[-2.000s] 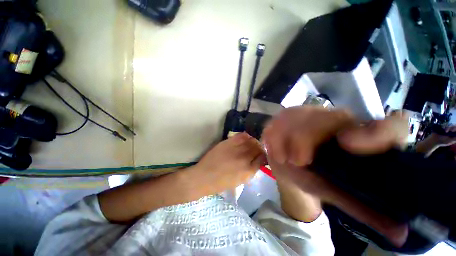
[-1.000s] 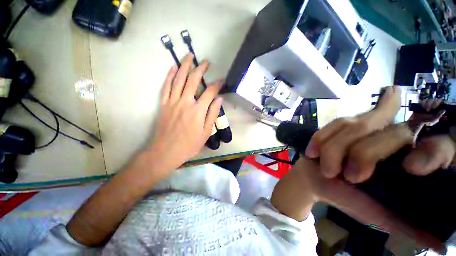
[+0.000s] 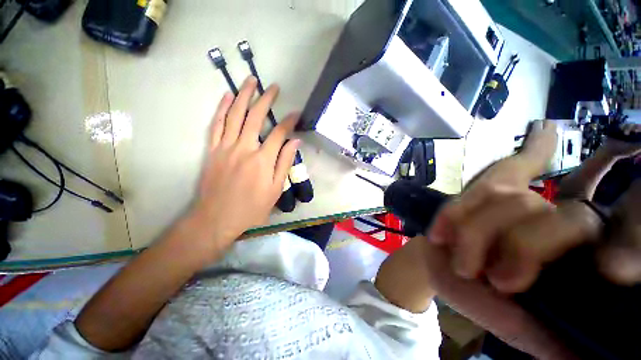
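Two small black cable-ended units (image 3: pixel 300 184) lie side by side on the cream bench top, their plugs (image 3: pixel 244 50) pointing away from me. My left hand (image 3: pixel 246 162) lies flat over their middle with its fingers spread, hiding part of the pods and leads. The pale-banded pod ends show beside its thumb. My right hand (image 3: pixel 499 228), blurred and close to the camera, is closed around the black electric screwdriver (image 3: pixel 415 204). The thin bit points left, above the bench near the front edge, apart from the units.
A white and black screw feeder (image 3: pixel 429 102) stands behind the units, its metal pickup block (image 3: pixel 379 132) facing me. Black units (image 3: pixel 116 24) lie at the far left and back left, some with looped leads. Another black unit (image 3: pixel 422 160) is beside the feeder. Another person's arm shows at far right.
My left hand has moved from gripping near the driver to lying over the units. The screwdriver has come away from them to the right. The camera view has shifted.
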